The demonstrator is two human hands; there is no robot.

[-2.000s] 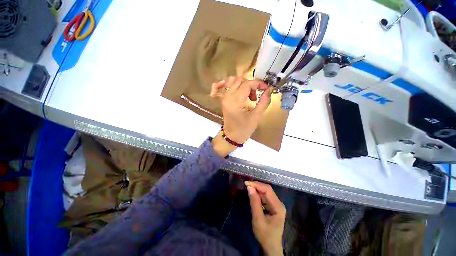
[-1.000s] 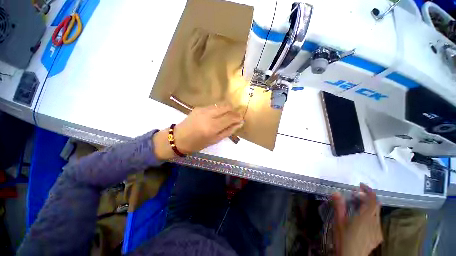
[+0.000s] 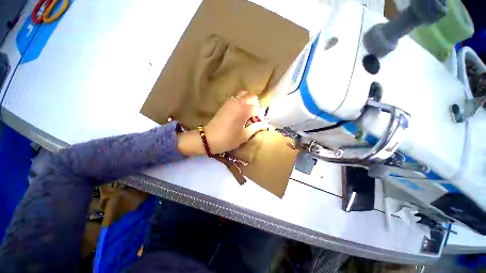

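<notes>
A flat khaki-brown panel (image 3: 266, 181) lies on the machine table, partly under the machine head. A puffy brown pocket (image 3: 213, 74) lies on it. A zipper (image 3: 234, 161) runs along the panel's lower side; its middle is hidden under my left hand and wrist, and its tape end hangs past the pocket. My left hand (image 3: 233, 123) rests on the pocket beside the lit needle area, fingers bent together. Something small and reddish shows at its fingertips; whether they pinch anything is unclear. My right hand is out of the picture.
The white sewing machine head (image 3: 335, 69) fills the upper right. A black phone (image 3: 358, 187) lies right of the needle. Scissors (image 3: 52, 10) lie at the upper left. Brown cloth (image 3: 118, 205) and blue plastic (image 3: 120, 242) show below the table's front edge.
The view has turned and shifted. My left hand has moved from the zipper near the table front up to the needle area. My right hand has left the picture.
</notes>
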